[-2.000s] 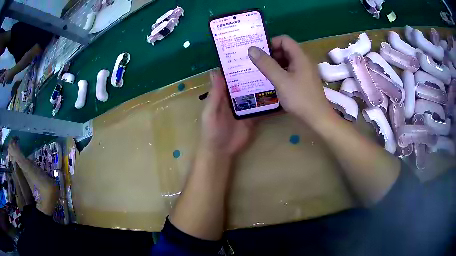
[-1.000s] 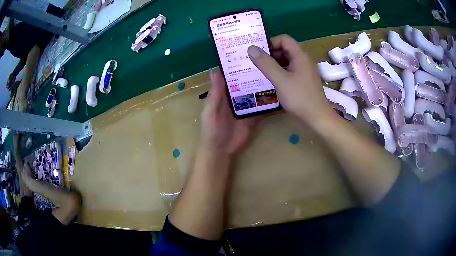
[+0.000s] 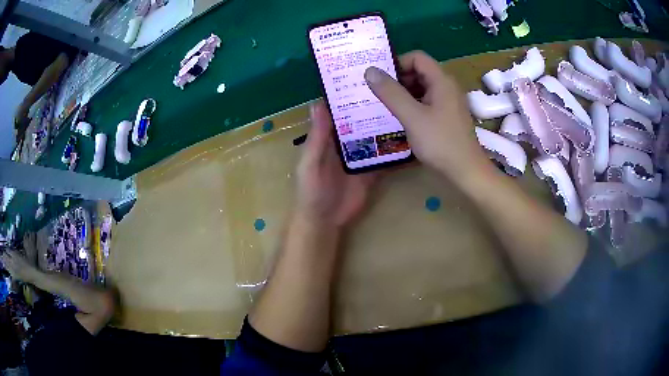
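A smartphone (image 3: 361, 92) with a black edge and a lit, pinkish-white screen is held upright above the bench's far edge. My left hand (image 3: 330, 176) holds it from below and along its left side; some of its fingers are hidden behind the phone. My right hand (image 3: 433, 110) is at the phone's right side, with the thumb over the screen and the fingers partly behind the edge. The screen shows text and two small pictures at the bottom; the text is too small to read.
White and pink housing shells (image 3: 543, 121) are heaped at right on the brown bench (image 3: 183, 257). The green conveyor belt (image 3: 257, 55) carries a pink-and-dark assembly (image 3: 196, 60) and a part-assembled unit (image 3: 144, 122). A grey metal upright (image 3: 66, 180) and another person's arm (image 3: 66, 286) are at left.
The pieces on the belt have moved left. The other person's arms at left have shifted. My hands and the phone have stayed in nearly the same place.
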